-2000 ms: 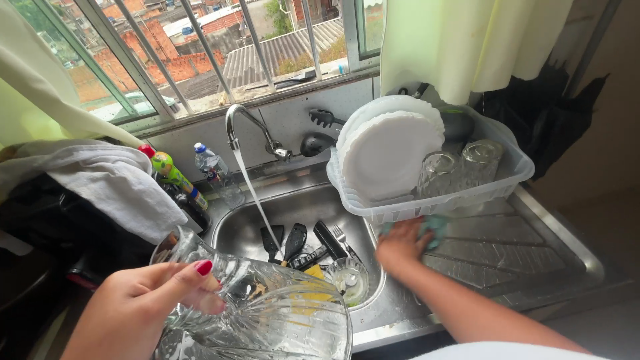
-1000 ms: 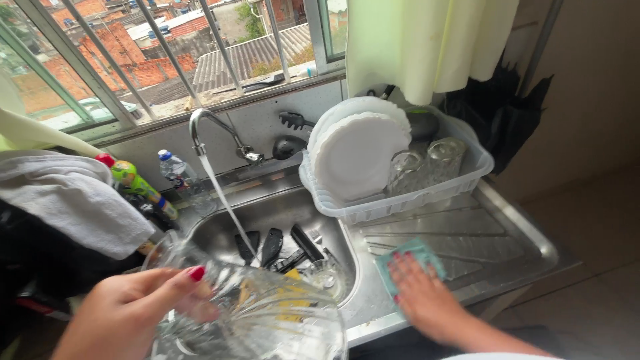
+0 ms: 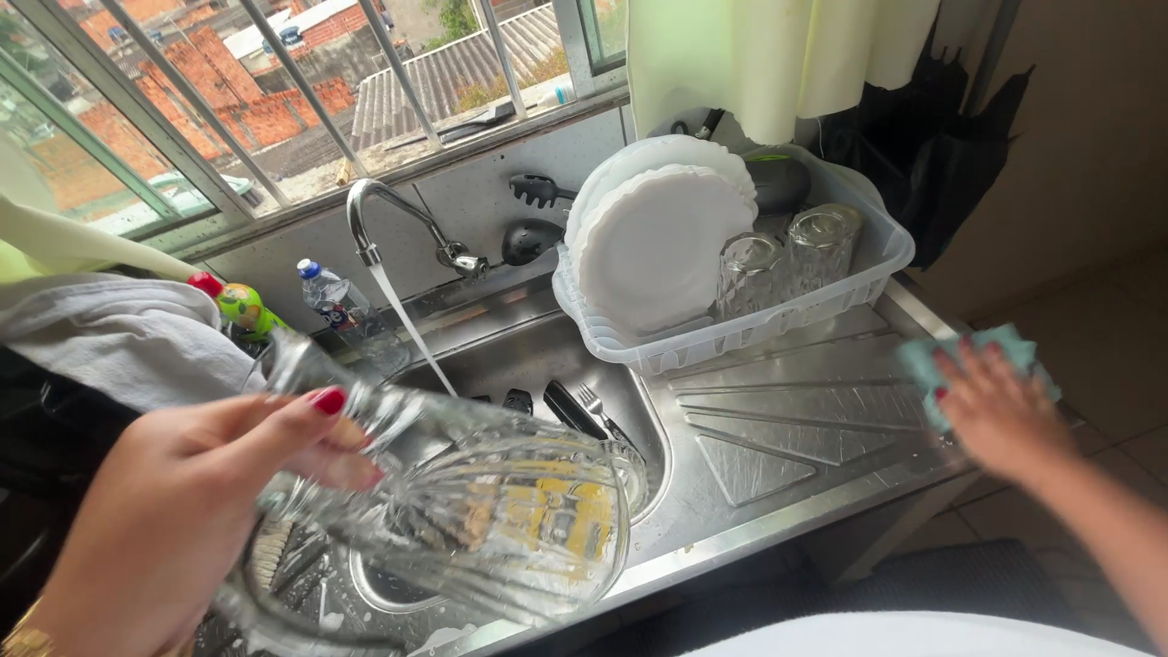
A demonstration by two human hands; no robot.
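Observation:
My left hand (image 3: pixel 210 484) grips a clear ribbed glass pitcher (image 3: pixel 493 511) by its neck, tilted over the near-left part of the steel sink. My right hand (image 3: pixel 995 401) presses a teal cloth (image 3: pixel 922 365) on the right end of the metal drainboard (image 3: pixel 803 401). Water runs from the curved chrome faucet (image 3: pixel 365 219) into the sink basin (image 3: pixel 652 429). A fork (image 3: pixel 598 406), dark-handled utensils (image 3: pixel 570 409) and a glass item lie in the basin, partly hidden by the pitcher. Something yellow shows through the glass.
A translucent plastic dish rack (image 3: pixel 721 347) holds white plates (image 3: pixel 657 246) and upturned glasses (image 3: pixel 821 237). Black utensils (image 3: pixel 534 242) rest behind the sink. Bottles (image 3: pixel 328 292) and a gray cloth (image 3: pixel 119 338) are at left. A dark umbrella (image 3: pixel 967 173) hangs at right.
My right hand has moved with the cloth from beside the basin to the far right end of the drainboard. My left hand still holds the pitcher. The water keeps running.

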